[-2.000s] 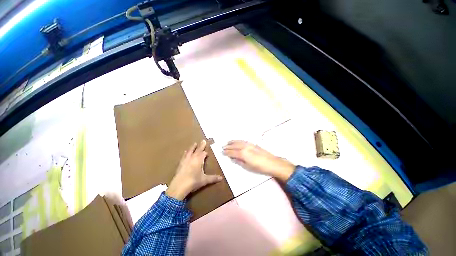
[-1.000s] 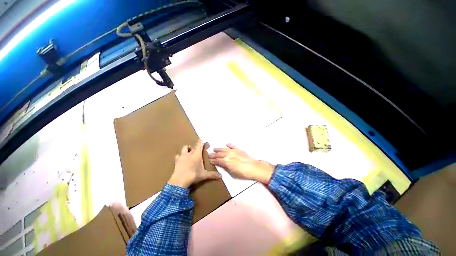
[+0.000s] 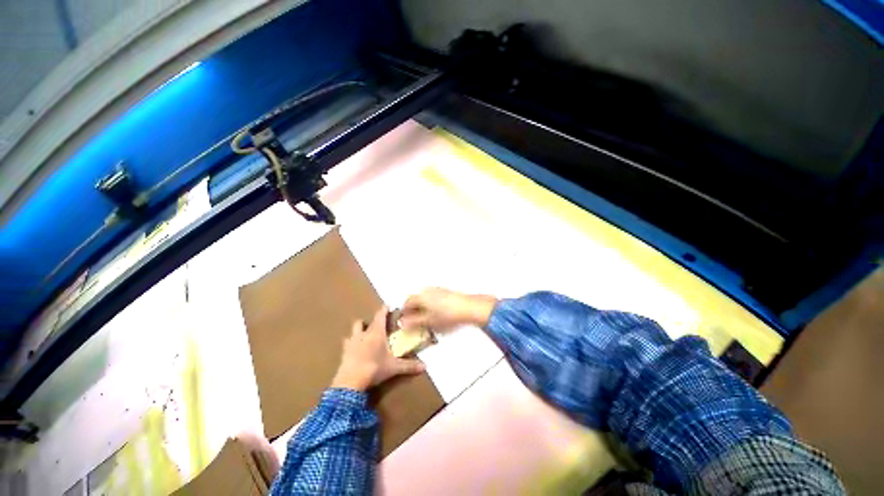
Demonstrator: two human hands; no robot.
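A brown panel [image 3: 307, 329] lies flat on the pale bed cover [image 3: 465, 431], its far corner just below the laser head. My left hand [image 3: 371, 355] lies on the panel near its right edge, thumb and fingers spread, pressing with nothing gripped. My right hand [image 3: 438, 309] holds a small yellowish block [image 3: 411, 340] at the panel's right edge, between my left thumb and fingers. The block's underside and part of the panel edge are hidden.
The laser head [image 3: 300, 184] hangs on the black gantry beam [image 3: 228, 208] beyond the panel. More brown panels [image 3: 221, 474] are stacked at front left. Yellow tape [image 3: 601, 252] runs along the right bed edge. A brown sheet [image 3: 841, 387] is at far right, beside the blue frame.
The yellowish block has moved from the right part of the bed to the panel's edge, now in my right hand. My left hand stays on the panel. The view has shifted.
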